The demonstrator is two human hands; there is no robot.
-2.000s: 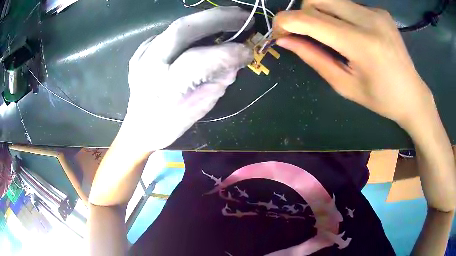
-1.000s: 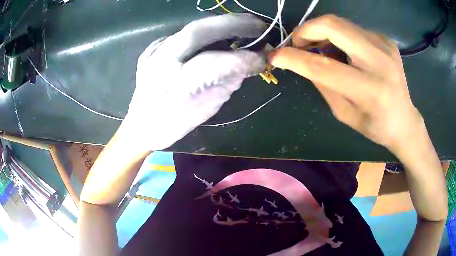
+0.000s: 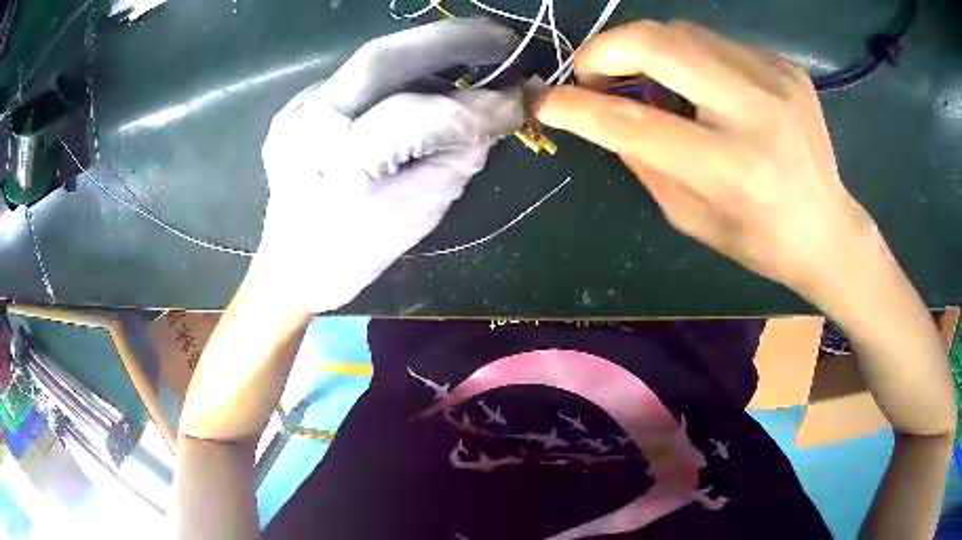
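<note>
My left hand [image 3: 369, 174], in a white-grey glove, holds a small tan-yellow circuit board [image 3: 537, 140] between thumb and finger. Only the board's notched tabs show; my fingers hide the rest. My bare right hand [image 3: 717, 148] meets it at the board, with thumb and fingertips closed at its upper edge on wire ends. A bit of blue wire shows between the right fingers. White lead wires [image 3: 549, 37] run up from the board past the top edge of the picture.
Thin solder wire [image 3: 506, 226] curves over the dark green mat [image 3: 612, 243] below my hands, coming from a dark green spool [image 3: 34, 158] at left. A black cable [image 3: 860, 72] lies at upper right. A cardboard box [image 3: 142, 353] is below the bench edge at left.
Since two seconds ago my right fingers have come down over the board, covering more of it, so fewer tabs show. Both hands shifted slightly with the board, right and then back left.
</note>
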